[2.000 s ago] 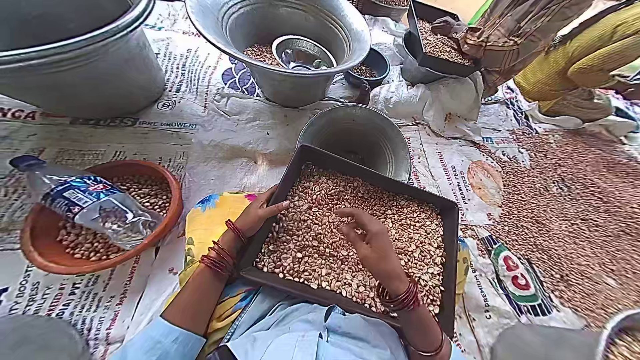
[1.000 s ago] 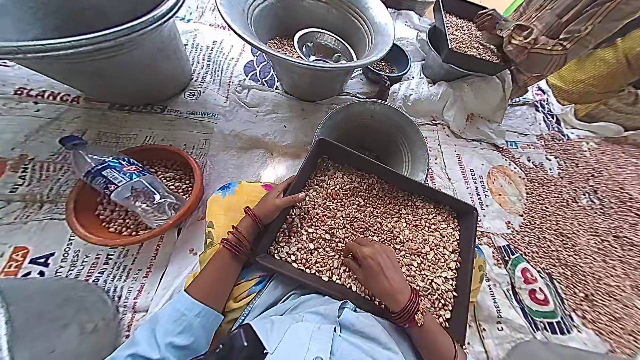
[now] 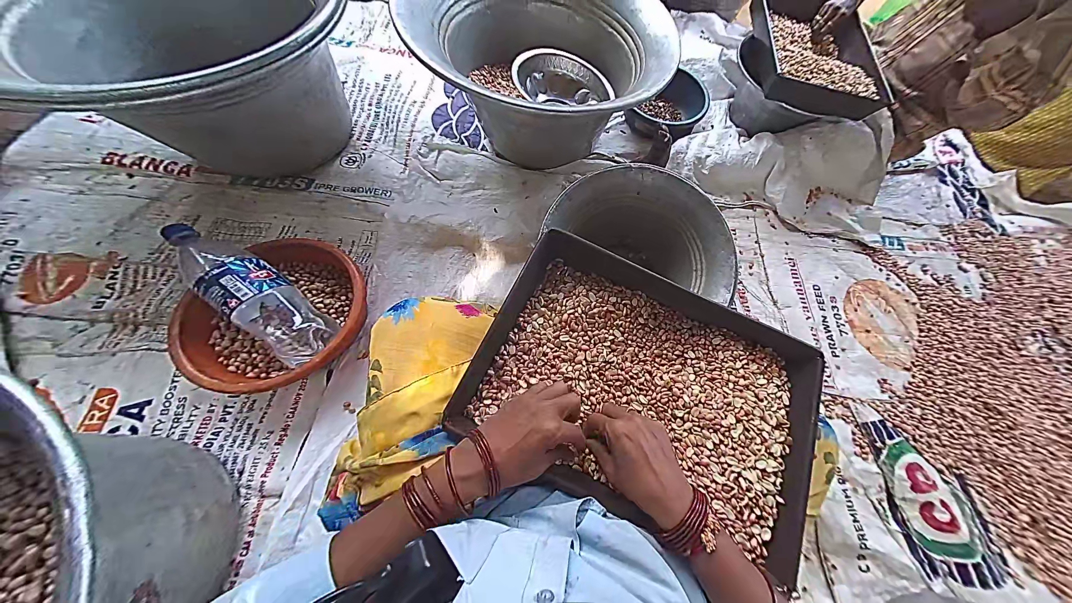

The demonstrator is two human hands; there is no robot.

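Observation:
A dark square tray [image 3: 800, 402] full of pale and reddish nuts or beans [image 3: 653, 352] rests tilted on my lap. Both hands are at its near side, close together over the contents. My left hand [image 3: 536, 427] has bent fingers at the near left part of the tray; my right hand [image 3: 636, 456] is just beside it, fingertips curled down. Whether either hand pinches a piece is hidden by the fingers. An empty-looking metal pot [image 3: 645, 209] stands behind the tray, partly covered by its far corner.
At left, a clay bowl [image 3: 188, 360] of nuts carries a plastic bottle [image 3: 260, 293]. Large metal pots [image 3: 243, 109] stand behind and at near left. A wide-rimmed basin [image 3: 544, 126] holds a strainer. Another person's hand [image 3: 833, 12] touches a second tray [image 3: 879, 92]. Loose kernels [image 3: 997, 377] spread at right.
My left hand has left the tray's left edge and moved in over the contents, next to my right hand. My right hand has moved nearer the tray's near edge.

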